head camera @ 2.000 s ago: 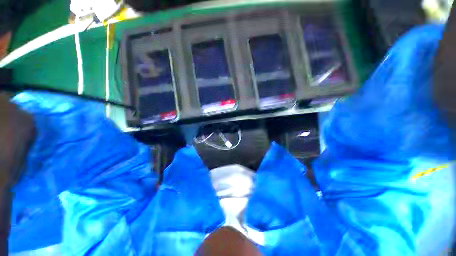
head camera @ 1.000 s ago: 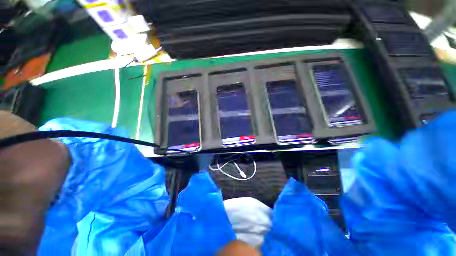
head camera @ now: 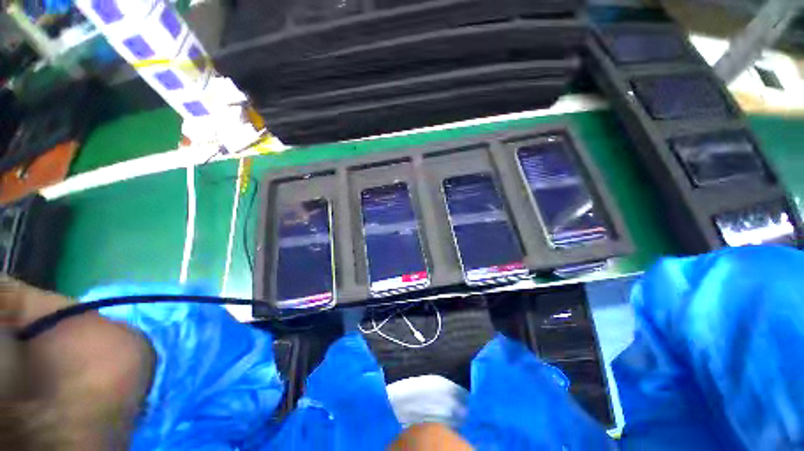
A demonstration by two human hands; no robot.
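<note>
A dark grey slotted tray [head camera: 346,231] lies on the green mat, with a dark-screened smartphone [head camera: 394,236] in each slot. Red and white strips show along some phones' bottom edges. A large blurred skin-toned shape at the lower left looks like my left hand [head camera: 84,374], close to the camera; its fingers cannot be made out. A black cable [head camera: 167,300] runs from it to the tray's lower left corner. Whether the hand grips the cable is unclear. My right hand is out of view; only the blue right sleeve [head camera: 718,330] shows.
Black stacked trays [head camera: 423,70] stand behind. Another phone-filled tray [head camera: 657,132] lies at the right. A white power strip [head camera: 167,75] and white cables [head camera: 190,225] are at the left. A thin looped white lead [head camera: 414,330] and black lower trays [head camera: 573,339] are below the bench edge.
The view has shifted, showing more of the rear stack and right tray. The skin-toned shape at the left reaches further into the picture. The phones keep their slots.
</note>
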